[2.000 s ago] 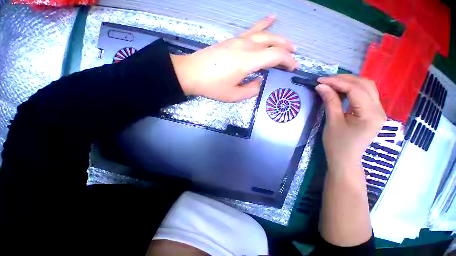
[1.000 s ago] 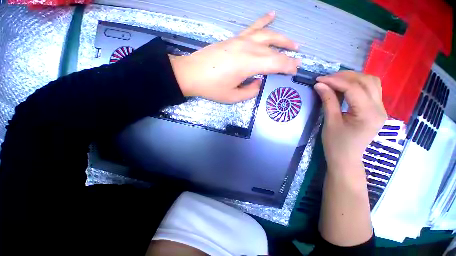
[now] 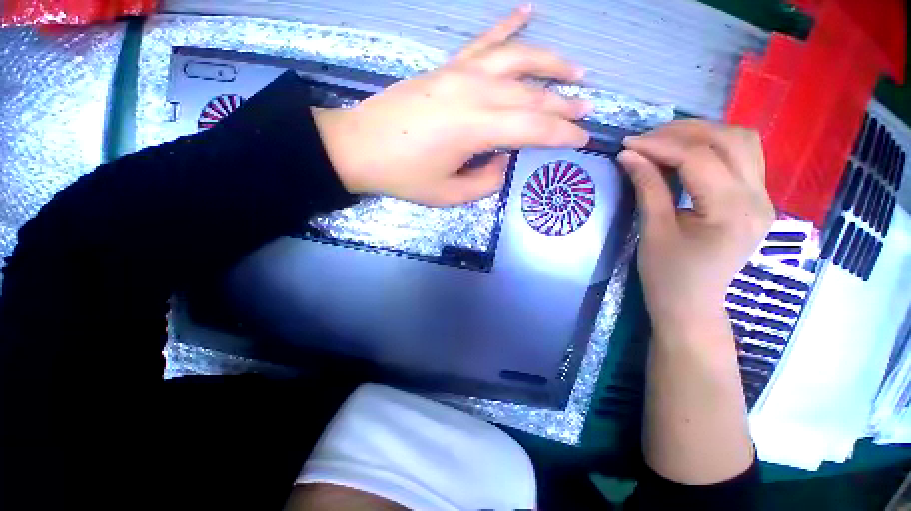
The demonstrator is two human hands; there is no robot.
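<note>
A dark grey laptop bottom cover (image 3: 400, 319) lies in front of me, with a round red-and-white vent grille (image 3: 558, 198) near its upper right corner. My right hand (image 3: 699, 190) pinches the end of a thin black foot pad (image 3: 604, 146) between thumb and forefinger at the cover's upper right edge. My left hand (image 3: 450, 125) reaches over the rectangular opening, its forefinger tip at the pad's left end, other fingers spread. Part of the pad is hidden by the fingertips. Another black foot pad (image 3: 523, 378) is stuck near the lower right corner.
Bubble wrap (image 3: 584, 389) lies under the cover. Red film pieces (image 3: 799, 120), a sheet of black rubber feet (image 3: 764, 309), larger black pads (image 3: 865, 200) and white sheets (image 3: 834, 369) are at right. A long ribbed grey-white band (image 3: 639, 50) runs behind. Bubble bags (image 3: 55, 110) are at left.
The cover has shifted slightly left in the picture. My left hand has moved slightly left, and its forefinger is now over the left end of the pad. My right hand keeps its pinch.
</note>
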